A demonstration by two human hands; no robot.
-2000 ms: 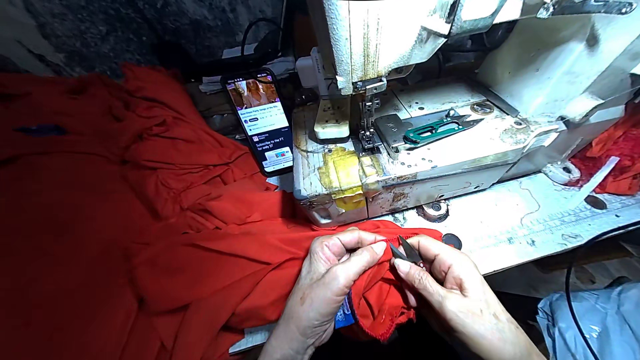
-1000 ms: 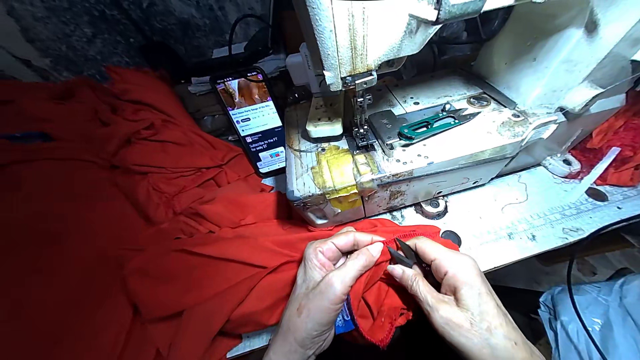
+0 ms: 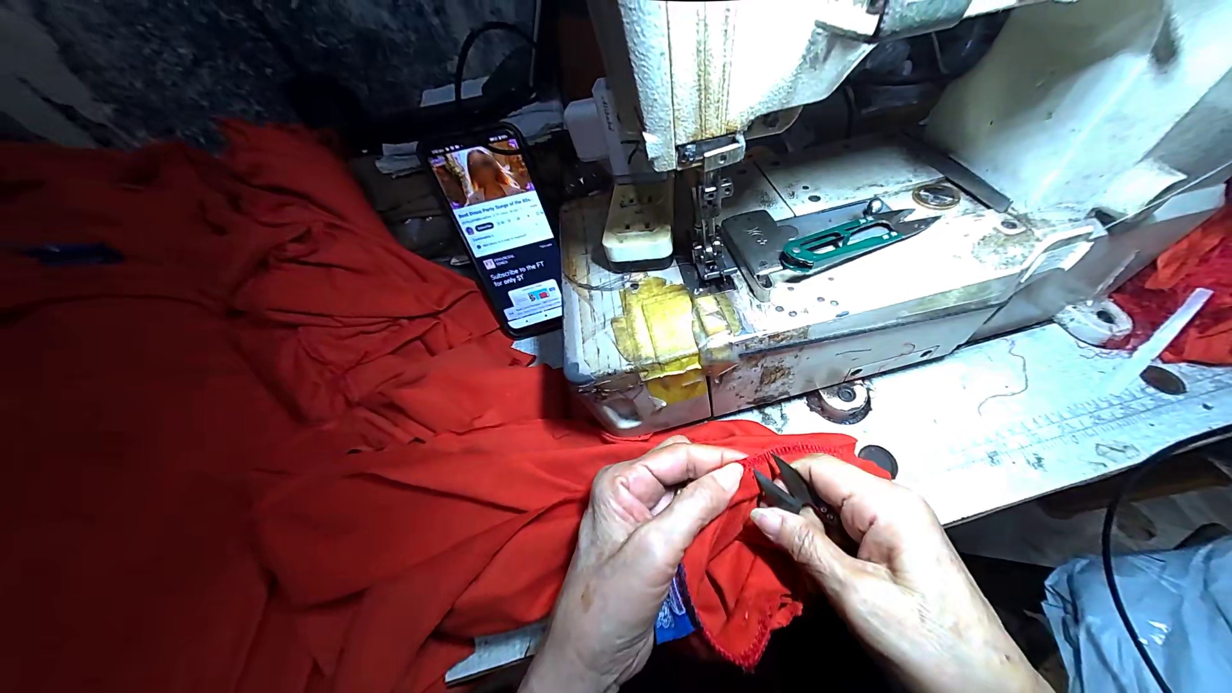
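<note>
My left hand (image 3: pixel 640 553) pinches the serged edge of a red fabric garment (image 3: pixel 385 462) between thumb and forefinger. Close to its right, my right hand (image 3: pixel 876 553) holds black thread snips (image 3: pixel 794 486), their two blades apart and pointing up-left beside the stitched edge. Below the fingers hangs a fold of the red cloth, and a blue piece (image 3: pixel 674 616) with pale marks shows beside my left hand. The rest of the garment spreads in heaps across the left side.
An industrial sewing machine (image 3: pixel 770 356) with yellow tape stands behind my hands. Green-handled thread snips (image 3: pixel 847 243) lie on its bed. A lit smartphone (image 3: pixel 496 231) rests left of it. At right are more red fabric (image 3: pixel 1184 289), a black cable (image 3: pixel 1109 539) and a grey-blue plastic bag (image 3: pixel 1155 616).
</note>
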